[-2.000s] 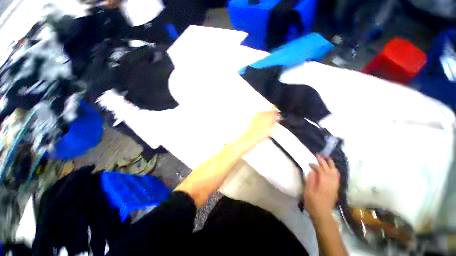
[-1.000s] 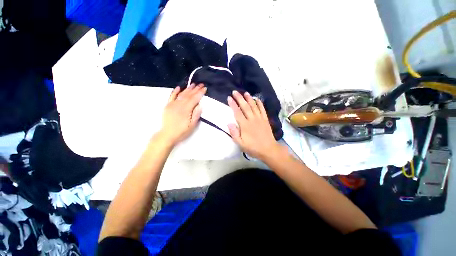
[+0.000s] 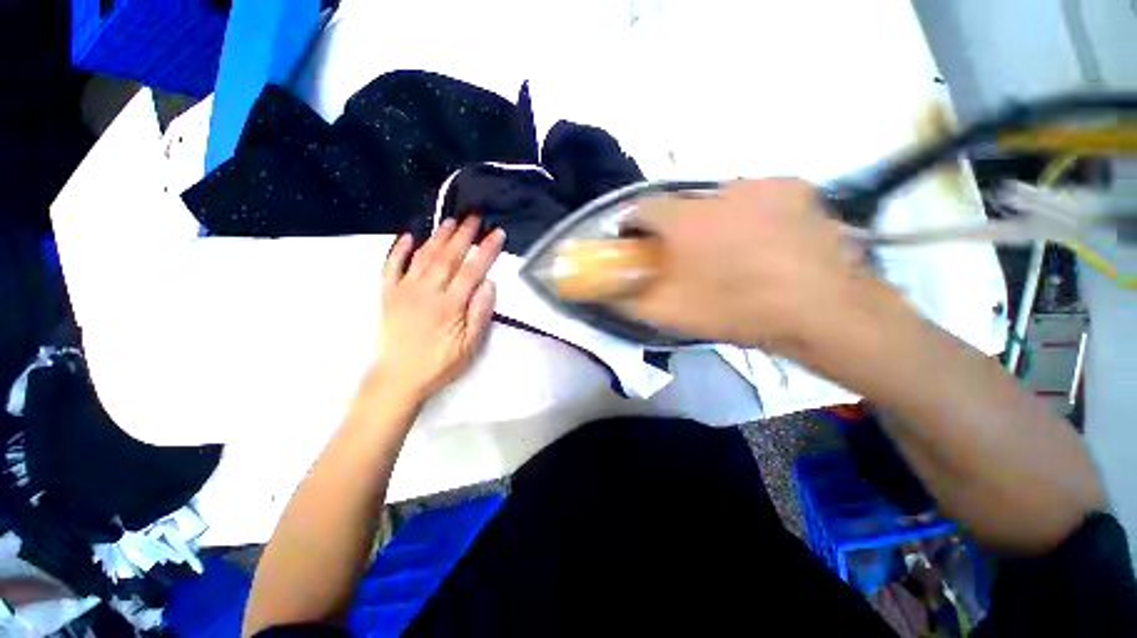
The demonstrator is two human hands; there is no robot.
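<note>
A black garment with pale specks [image 3: 362,156] lies bunched on the white padded board [image 3: 150,312]. A smoother black inner panel with a thin white edge line [image 3: 499,199] is in front of it. The white band [image 3: 511,284] with a dark edge runs to the right below the panel. My left hand [image 3: 439,299] lies flat on the band's left part, fingers slightly apart, gripping nothing. My right hand [image 3: 748,256], blurred, holds the steam iron [image 3: 605,264] by its wooden handle. The iron's tip is over the band; whether it touches cannot be told.
A bright-blue strip [image 3: 262,75] and a blue crate [image 3: 150,44] are at the upper left. Black pieces with white ends [image 3: 112,461] hang at the left. Blue crates [image 3: 430,573] stand below the table edge. The cable [image 3: 973,131] runs to the right behind the iron.
My right hand has left the cloth and taken hold of the iron, which has moved left from its rest cloth to over the band. My left hand stays on the band.
</note>
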